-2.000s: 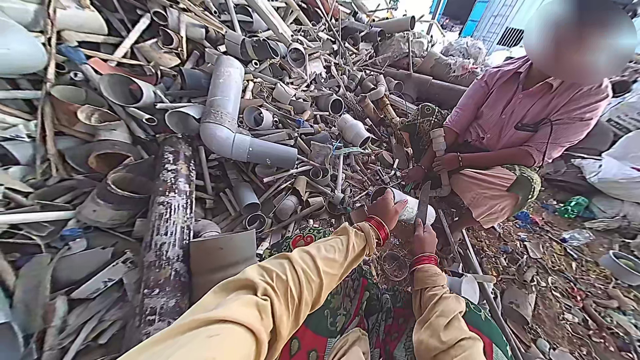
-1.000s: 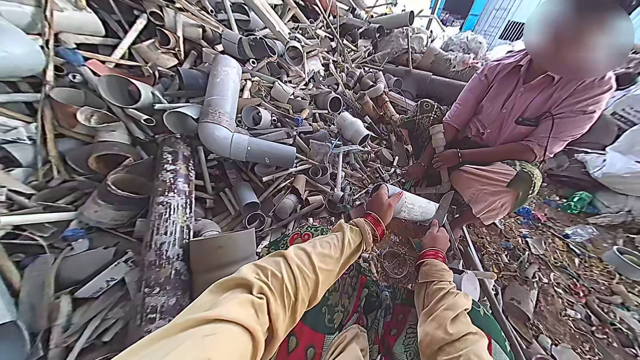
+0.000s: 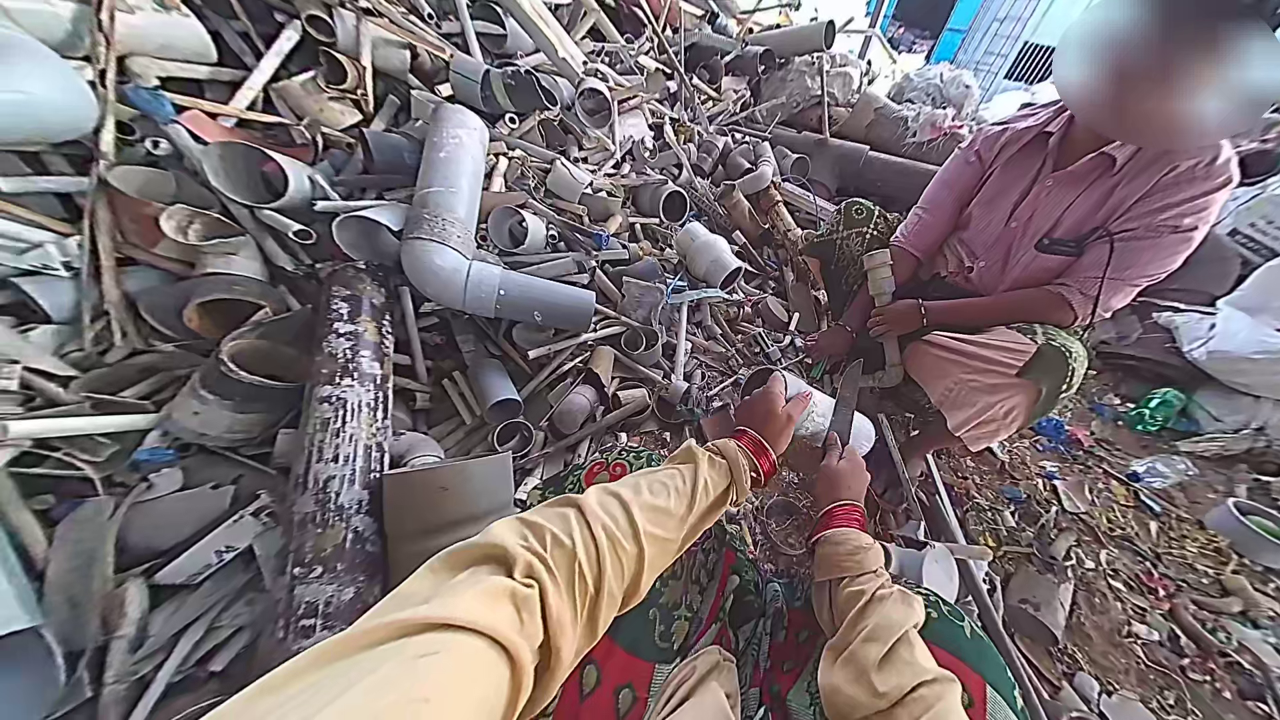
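Note:
A short white plastic pipe [image 3: 815, 408] lies tilted in front of me, its open end toward the left. My left hand [image 3: 770, 412] grips that end from above, the thumb near the rim. My right hand [image 3: 838, 474] is closed on the handle of a knife [image 3: 846, 402]. The broad dark blade points up and away from me and overlaps the right part of the pipe; whether it touches the surface I cannot tell. The knife's handle is mostly hidden in my fingers.
A large heap of scrap plastic pipes spreads ahead and left, with a grey elbow pipe [image 3: 455, 235] on top. A stained dark pipe [image 3: 340, 450] lies at left. A co-worker [image 3: 1050, 230] sits at right, holding a white pipe fitting [image 3: 882, 300]. Litter covers the ground at right.
One second ago the blade was near the pipe's right end, more of the pipe showing; now it lies across the pipe farther left. The left hand still holds the pipe.

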